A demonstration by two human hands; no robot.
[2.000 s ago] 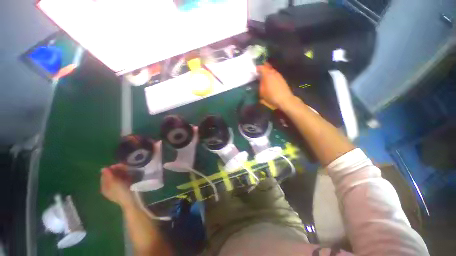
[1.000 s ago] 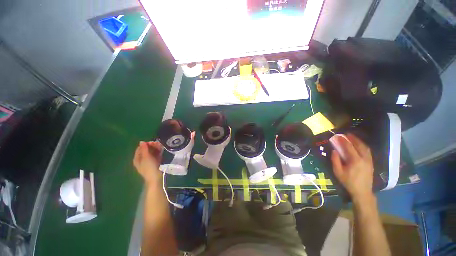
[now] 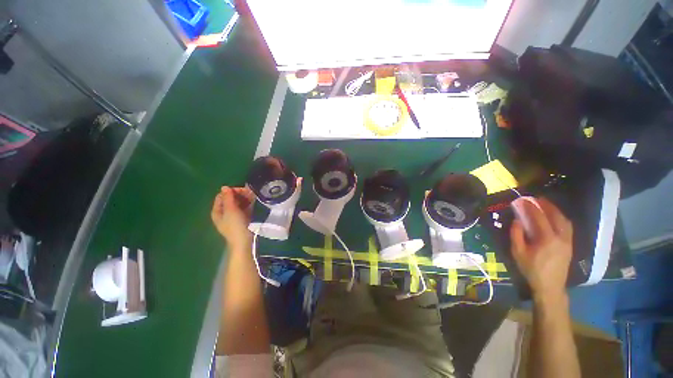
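Several white security cameras with round black faces stand in a row on the green mat; the leftmost camera (image 3: 274, 190) is beside my left hand (image 3: 235, 212). My left hand's fingers are curled at its black head; whether they grip it is unclear. My right hand (image 3: 542, 240) rests over the white computer mouse (image 3: 527, 212) on the dark surface at right. The dark adjusting tool (image 3: 441, 160) lies on the mat behind the cameras. White camera leads (image 3: 345, 258) hang from the stands towards the bench edge.
A bright monitor (image 3: 384, 33) stands at the back. A keyboard (image 3: 332, 118) bears a yellow tape roll (image 3: 385, 115) and a pen (image 3: 409, 108). A sticky note (image 3: 495, 176) lies near the mouse. A black bag (image 3: 590, 111) is at right rear; another white camera part (image 3: 120, 286) lies at left.
My right hand has moved from beside the keyboard's right end to the mouse. My left hand stays by the leftmost camera. The head view has shifted and straightened.
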